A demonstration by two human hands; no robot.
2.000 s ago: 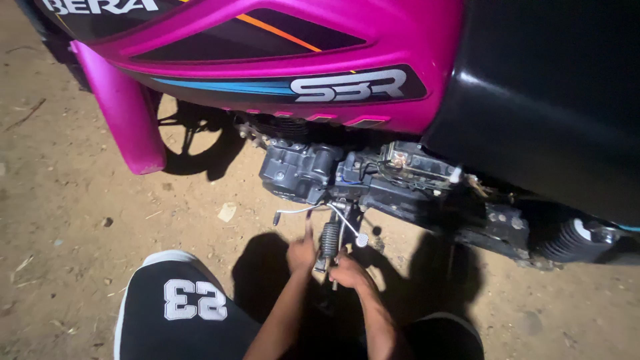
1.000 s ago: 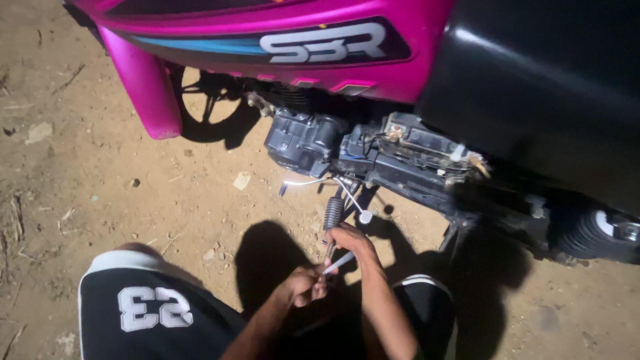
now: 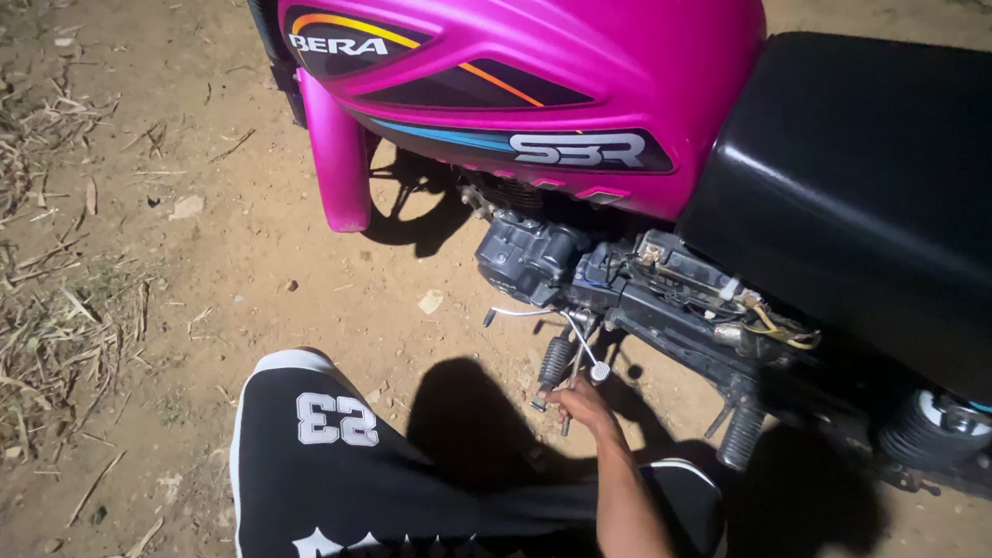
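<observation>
My right hand [image 3: 577, 404] is at the outer end of the motorcycle's ribbed rubber footpeg [image 3: 555, 359], its fingers closed around a thin metal rod [image 3: 566, 425] whose lower end sticks out below them. Whether the rod is a tool or a bike part I cannot tell. Beside the hand is the round white pad [image 3: 600, 371] of the shift lever, and its other arm [image 3: 523, 312] reaches left to a black rubber tip. Above sits the dark engine case [image 3: 521, 260]. My left hand is out of view.
A magenta BERA fuel tank [image 3: 620, 93], black seat [image 3: 860, 170] and magenta front fender [image 3: 335, 155] span the top. Exposed wiring [image 3: 775, 329] hangs under the seat. A rear footpeg [image 3: 742, 438] and shock absorber [image 3: 930, 430] stand lower right. Dry grass [image 3: 70, 341] lies on the dirt at left.
My left hand, near the right one beside the footpeg a second ago, has left the view. The pale strip seen between the hands then no longer shows. The view has shifted.
</observation>
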